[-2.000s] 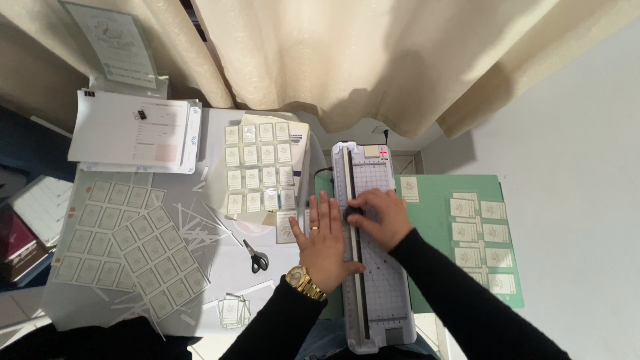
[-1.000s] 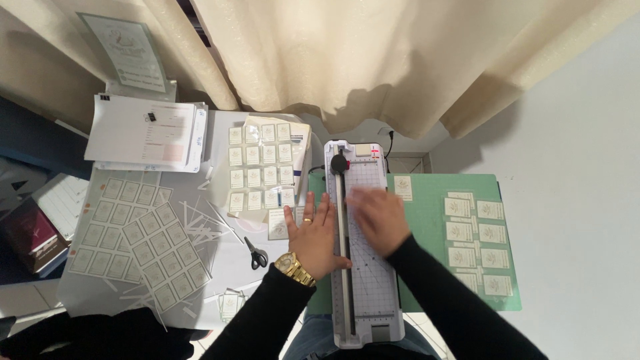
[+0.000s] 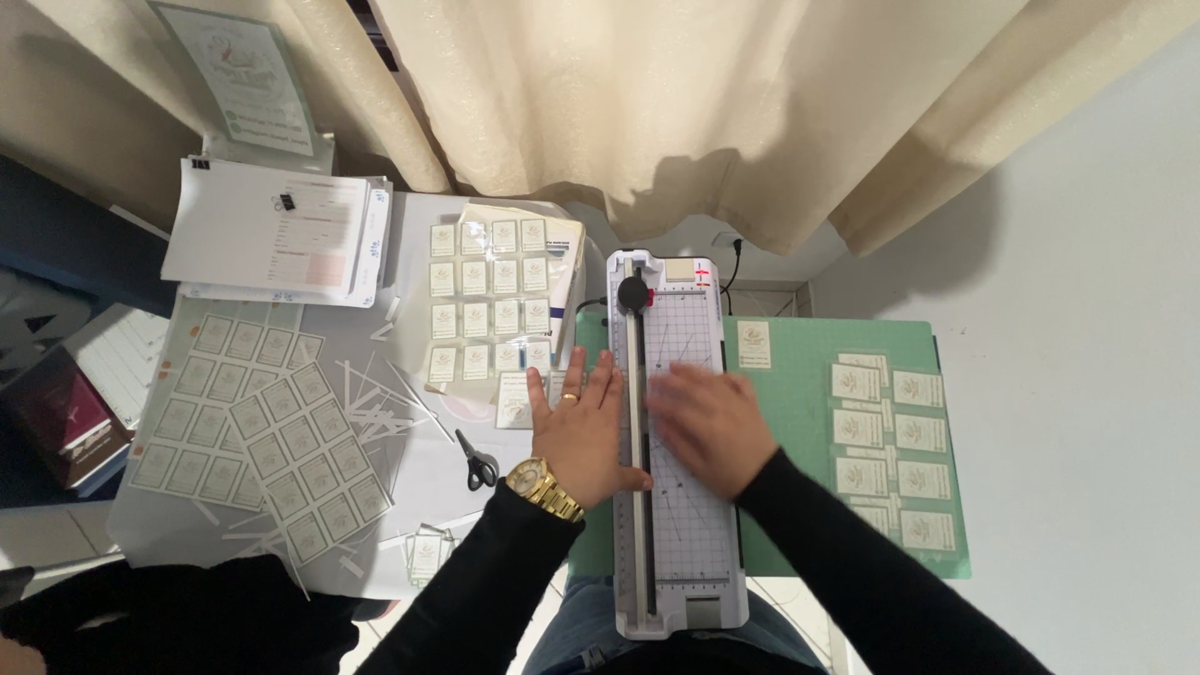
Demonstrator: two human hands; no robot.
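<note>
A white sliding paper trimmer (image 3: 694,525) stands upright in view before me, its round black cutter knob (image 3: 634,294) near the far end of the rail. My left hand (image 3: 581,431) lies spread at the trimmer's left side, thumb across the rail, fingertips by a printed card (image 3: 514,401). My right hand (image 3: 708,427), blurred, is over the gridded bed, just right of the rail; whether it holds anything cannot be told. A laminated sheet of small cards (image 3: 490,298) lies beyond my left hand. Black-handled scissors (image 3: 481,469) rest left of my watch.
A green cutting mat (image 3: 787,412) under the trimmer bears laminated cards (image 3: 856,428) at the right and a single card (image 3: 754,344). Card sheets (image 3: 309,464) and paper strips (image 3: 375,412) cover the left. Stacked papers (image 3: 234,225) stand behind, near the curtain (image 3: 600,112). A cable (image 3: 736,262) runs behind the trimmer.
Two seconds ago my right hand was at the knob midway along the rail. The knob then shows at the far end, with my right hand off it. My left hand stays beside the rail.
</note>
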